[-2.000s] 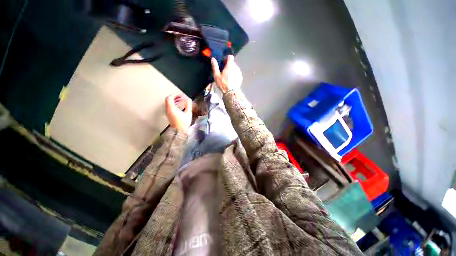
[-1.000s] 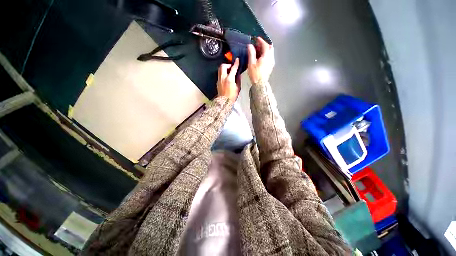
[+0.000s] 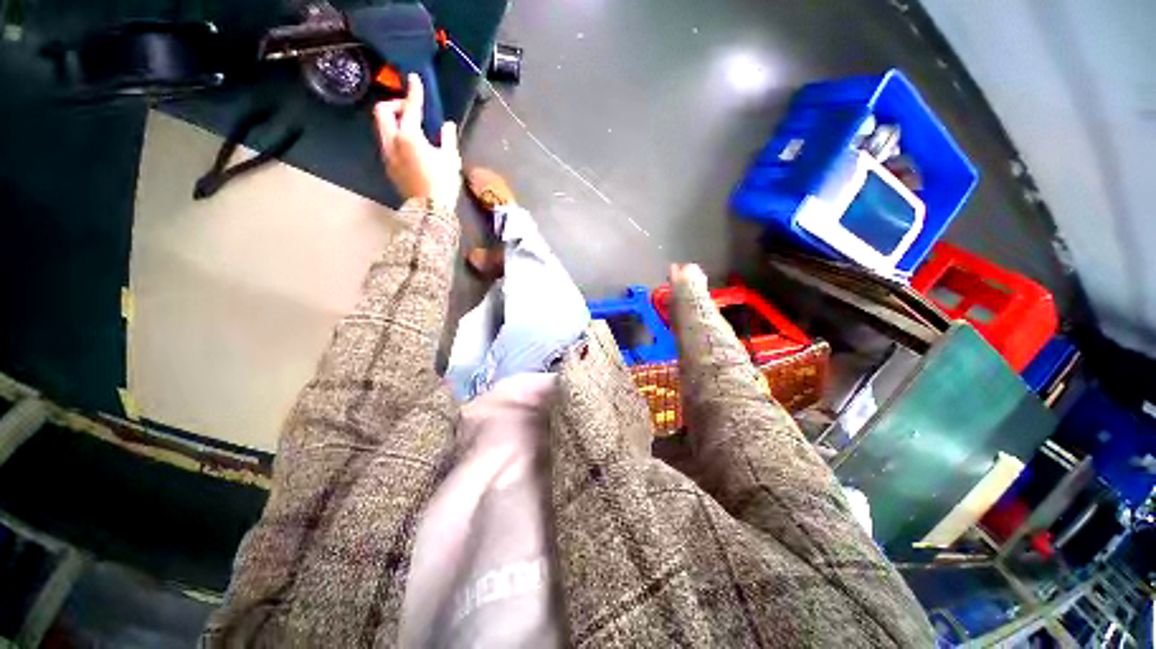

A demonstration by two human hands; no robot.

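A blue-black glue gun (image 3: 403, 38) with an orange trigger area lies over the far corner of the dark green bench. My left hand (image 3: 422, 159) is closed around its handle. A thin pale strand (image 3: 545, 142) runs from the rear of the gun across the floor area towards my right hand. My right hand (image 3: 688, 275) is stretched out to the right, small and partly hidden by its sleeve; whether it holds the strand cannot be told. A shiny round stand base (image 3: 336, 76) is beside the gun's front.
Black pliers (image 3: 241, 155) lie partly over a cream board (image 3: 247, 266). Blue crate (image 3: 792, 152) with a white-framed item, red-orange crate or stool (image 3: 995, 304), and blue and red stools beside a beaded cover (image 3: 796, 377) are to the right. A dark cylinder (image 3: 507, 64) is past the bench corner.
My right hand has let go of the gun and moved away to the right. My left hand has taken the handle. The view has shifted, bringing the stools and pale strand into sight.
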